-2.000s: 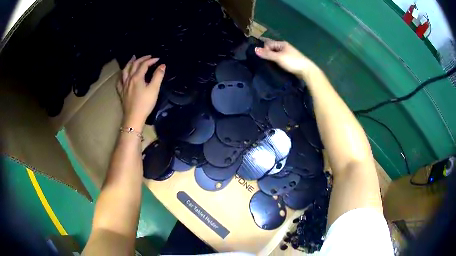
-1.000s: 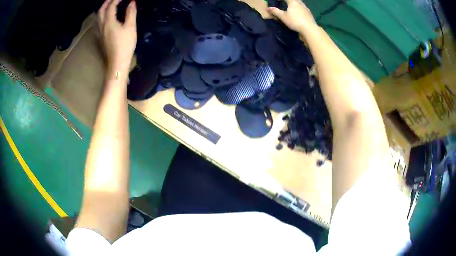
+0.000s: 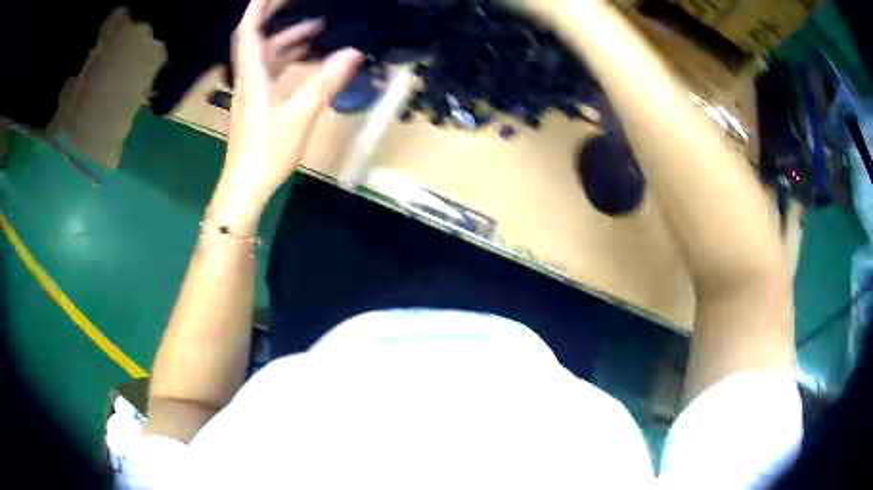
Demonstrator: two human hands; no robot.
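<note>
My left hand (image 3: 285, 100) is blurred near the top left, fingers apart, over the left part of the cardboard-covered bench (image 3: 459, 177). I see nothing held in it. My right hand is cut off by the top edge; only the forearm (image 3: 684, 182) shows. A heap of small black parts (image 3: 479, 62) lies at the top middle. A black round cover (image 3: 611, 174) lies apart on the cardboard, beside my right forearm. Another dark cover (image 3: 356, 94) lies right of my left hand. A pale strip (image 3: 381, 124) lies near it, blurred.
An open carton flap (image 3: 110, 86) stands at the upper left. A printed brown carton (image 3: 756, 19) is at the top right. Dark equipment with a red light (image 3: 796, 176) and cables is at the right. My lap is below the bench edge. The green floor has a yellow line (image 3: 72, 306).
The view has swung down and to the right, so the large covers have mostly left the picture. My right hand has gone out past the top edge. The pale strip and single cover now show.
</note>
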